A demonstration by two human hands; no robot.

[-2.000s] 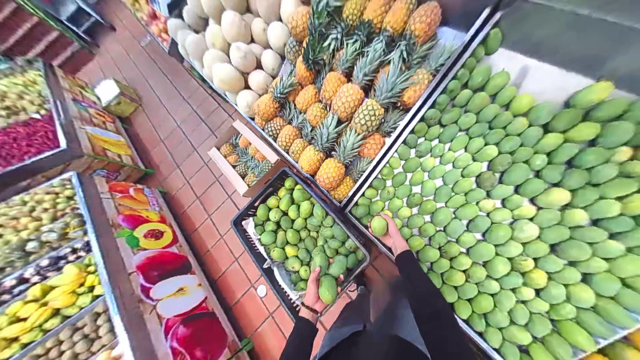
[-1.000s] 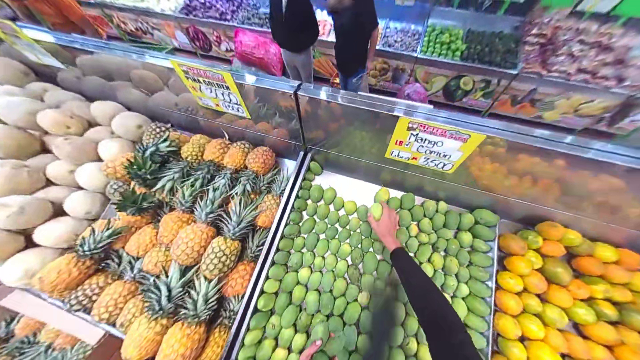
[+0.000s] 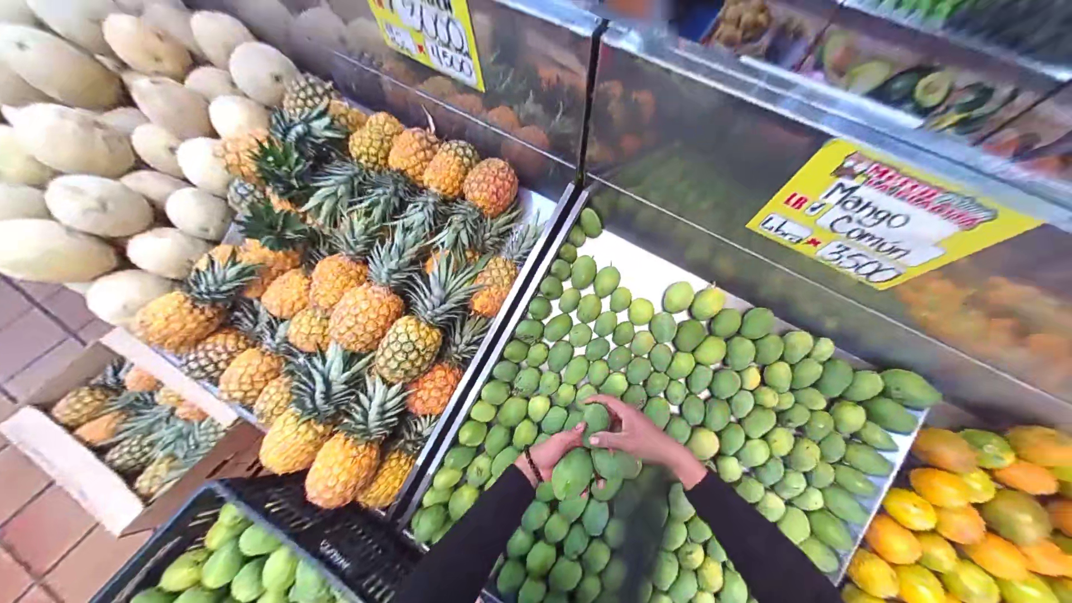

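My left hand (image 3: 554, 452), with a dark bead bracelet at the wrist, cups a green mango (image 3: 572, 474) low over the stand. Close beside it, my right hand (image 3: 630, 433) has its thumb and fingers around another green mango (image 3: 596, 418). A further green mango shows just under the right palm; whether it is held or lies on the pile cannot be told. Rows of green mangoes (image 3: 758, 419) spread around both hands on a white-based display stand. At the lower left, a black plastic crate (image 3: 327, 536) holds more green mangoes (image 3: 251, 557).
Pineapples (image 3: 366, 316) fill the bay to the left, with pale melons (image 3: 90, 205) beyond. A cardboard box (image 3: 75, 481) of pineapples stands on the tiled floor. Orange-yellow fruit (image 3: 963, 519) lies at the right. A metal-framed panel (image 3: 712, 201) with a yellow price sign (image 3: 888, 213) backs the mangoes.
My right hand has come back from the far part of the mango stand to beside my left hand. The left hand, barely in view one second ago, now shows fully. The view has shifted strongly.
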